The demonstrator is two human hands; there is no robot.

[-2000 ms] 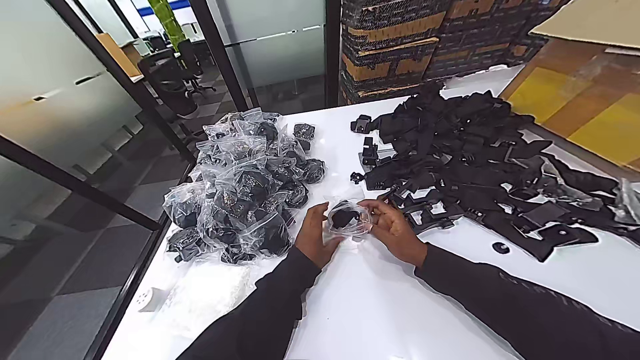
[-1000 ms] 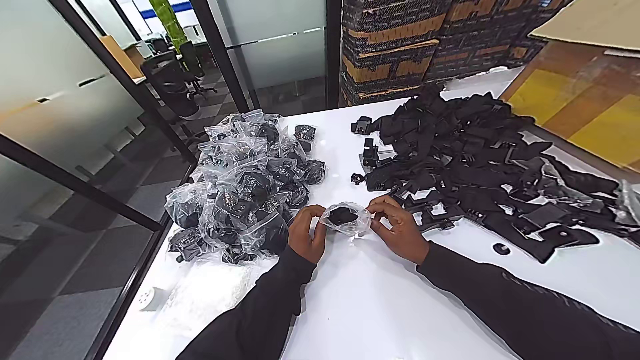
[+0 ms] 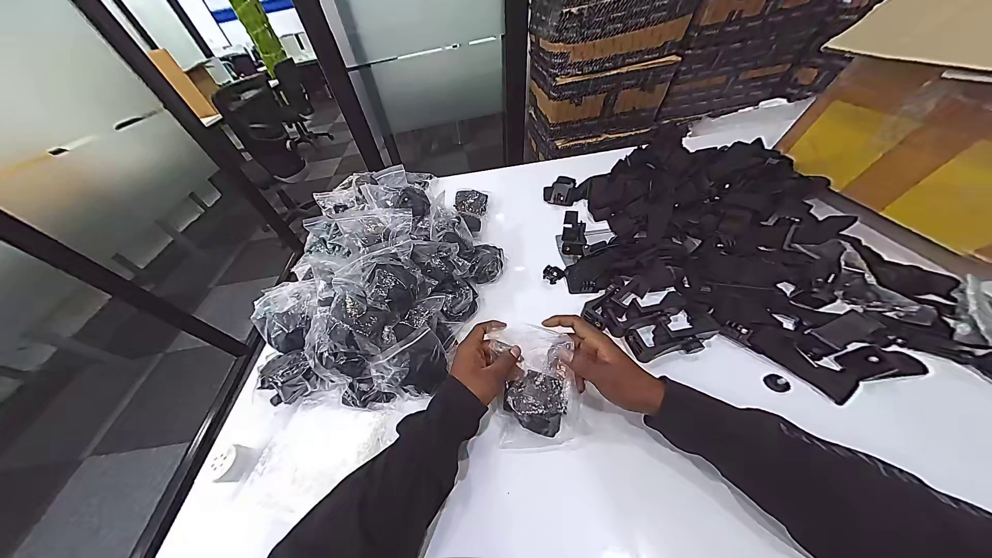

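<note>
Between my hands, a clear plastic bag point(image 3: 536, 403) with a black item inside lies on the white table, its upper part toward the far side. My left hand point(image 3: 484, 363) pinches the bag's upper left edge between thumb and fingers. On the right edge, my right hand point(image 3: 601, 363) grips the film the same way. Left of my hands is a heap of filled clear bags point(image 3: 372, 302), each with something black in it. To the right spreads a pile of black straps and plastic mounts point(image 3: 697, 225). A small round black piece point(image 3: 776, 383) lies apart, near my right forearm.
Flat clear bags point(image 3: 310, 457) lie at the near left beside a small white cylindrical object point(image 3: 229, 463). An open cardboard box point(image 3: 891, 147) stands at the back right. Wrapped cartons point(image 3: 604, 74) are stacked behind the table point(image 3: 527, 186), and a glass partition point(image 3: 101, 256) runs along its left.
The bag's opening faced up, with the black item showing in it; now the bag lies flatter, with the item at its near end. Both hands have shifted to its far edge.
</note>
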